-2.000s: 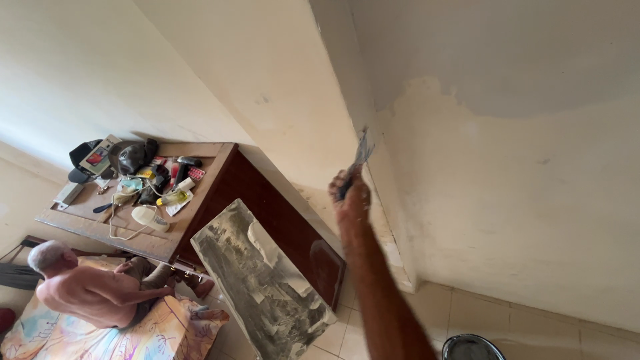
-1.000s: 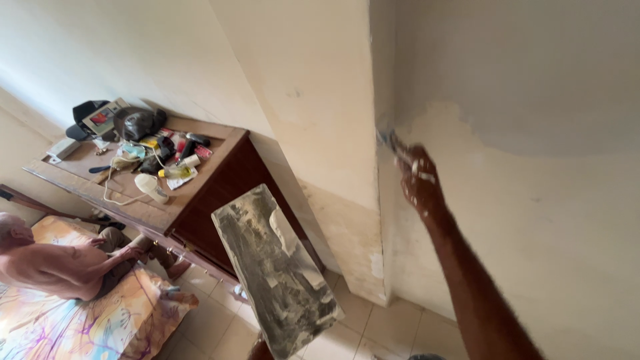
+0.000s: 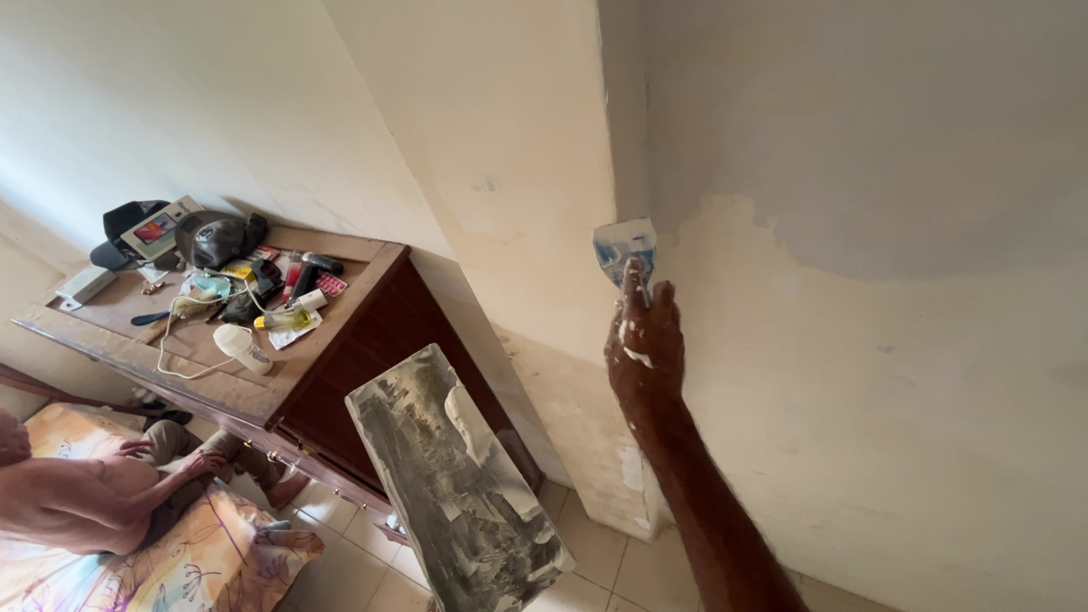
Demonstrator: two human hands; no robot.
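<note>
My right hand (image 3: 648,340), spotted with white filler, grips a putty knife (image 3: 626,246) with its fingers stretched along the blade. The blade lies at the narrow side face of the wall's projecting pillar (image 3: 544,212), by the inner corner. To its right, the wall (image 3: 850,382) has a grey-toned coat (image 3: 850,153) with an uneven lower edge above cream paint. A rectangular board (image 3: 459,484) smeared with grey and white filler is held up at the lower middle; my left hand, presumably under it, is hidden.
A wooden cabinet (image 3: 374,374) at the left carries a phone box (image 3: 160,228), a black cap, a helmet-like dark item, cables and bottles. A person (image 3: 76,501) sits on a bed with a patterned sheet (image 3: 238,552) at lower left. Floor tiles (image 3: 586,544) show below the pillar.
My right hand has moved with the putty knife from lower on the pillar's edge to the narrow side face, its fingers now extended along the blade. The view has shifted.
</note>
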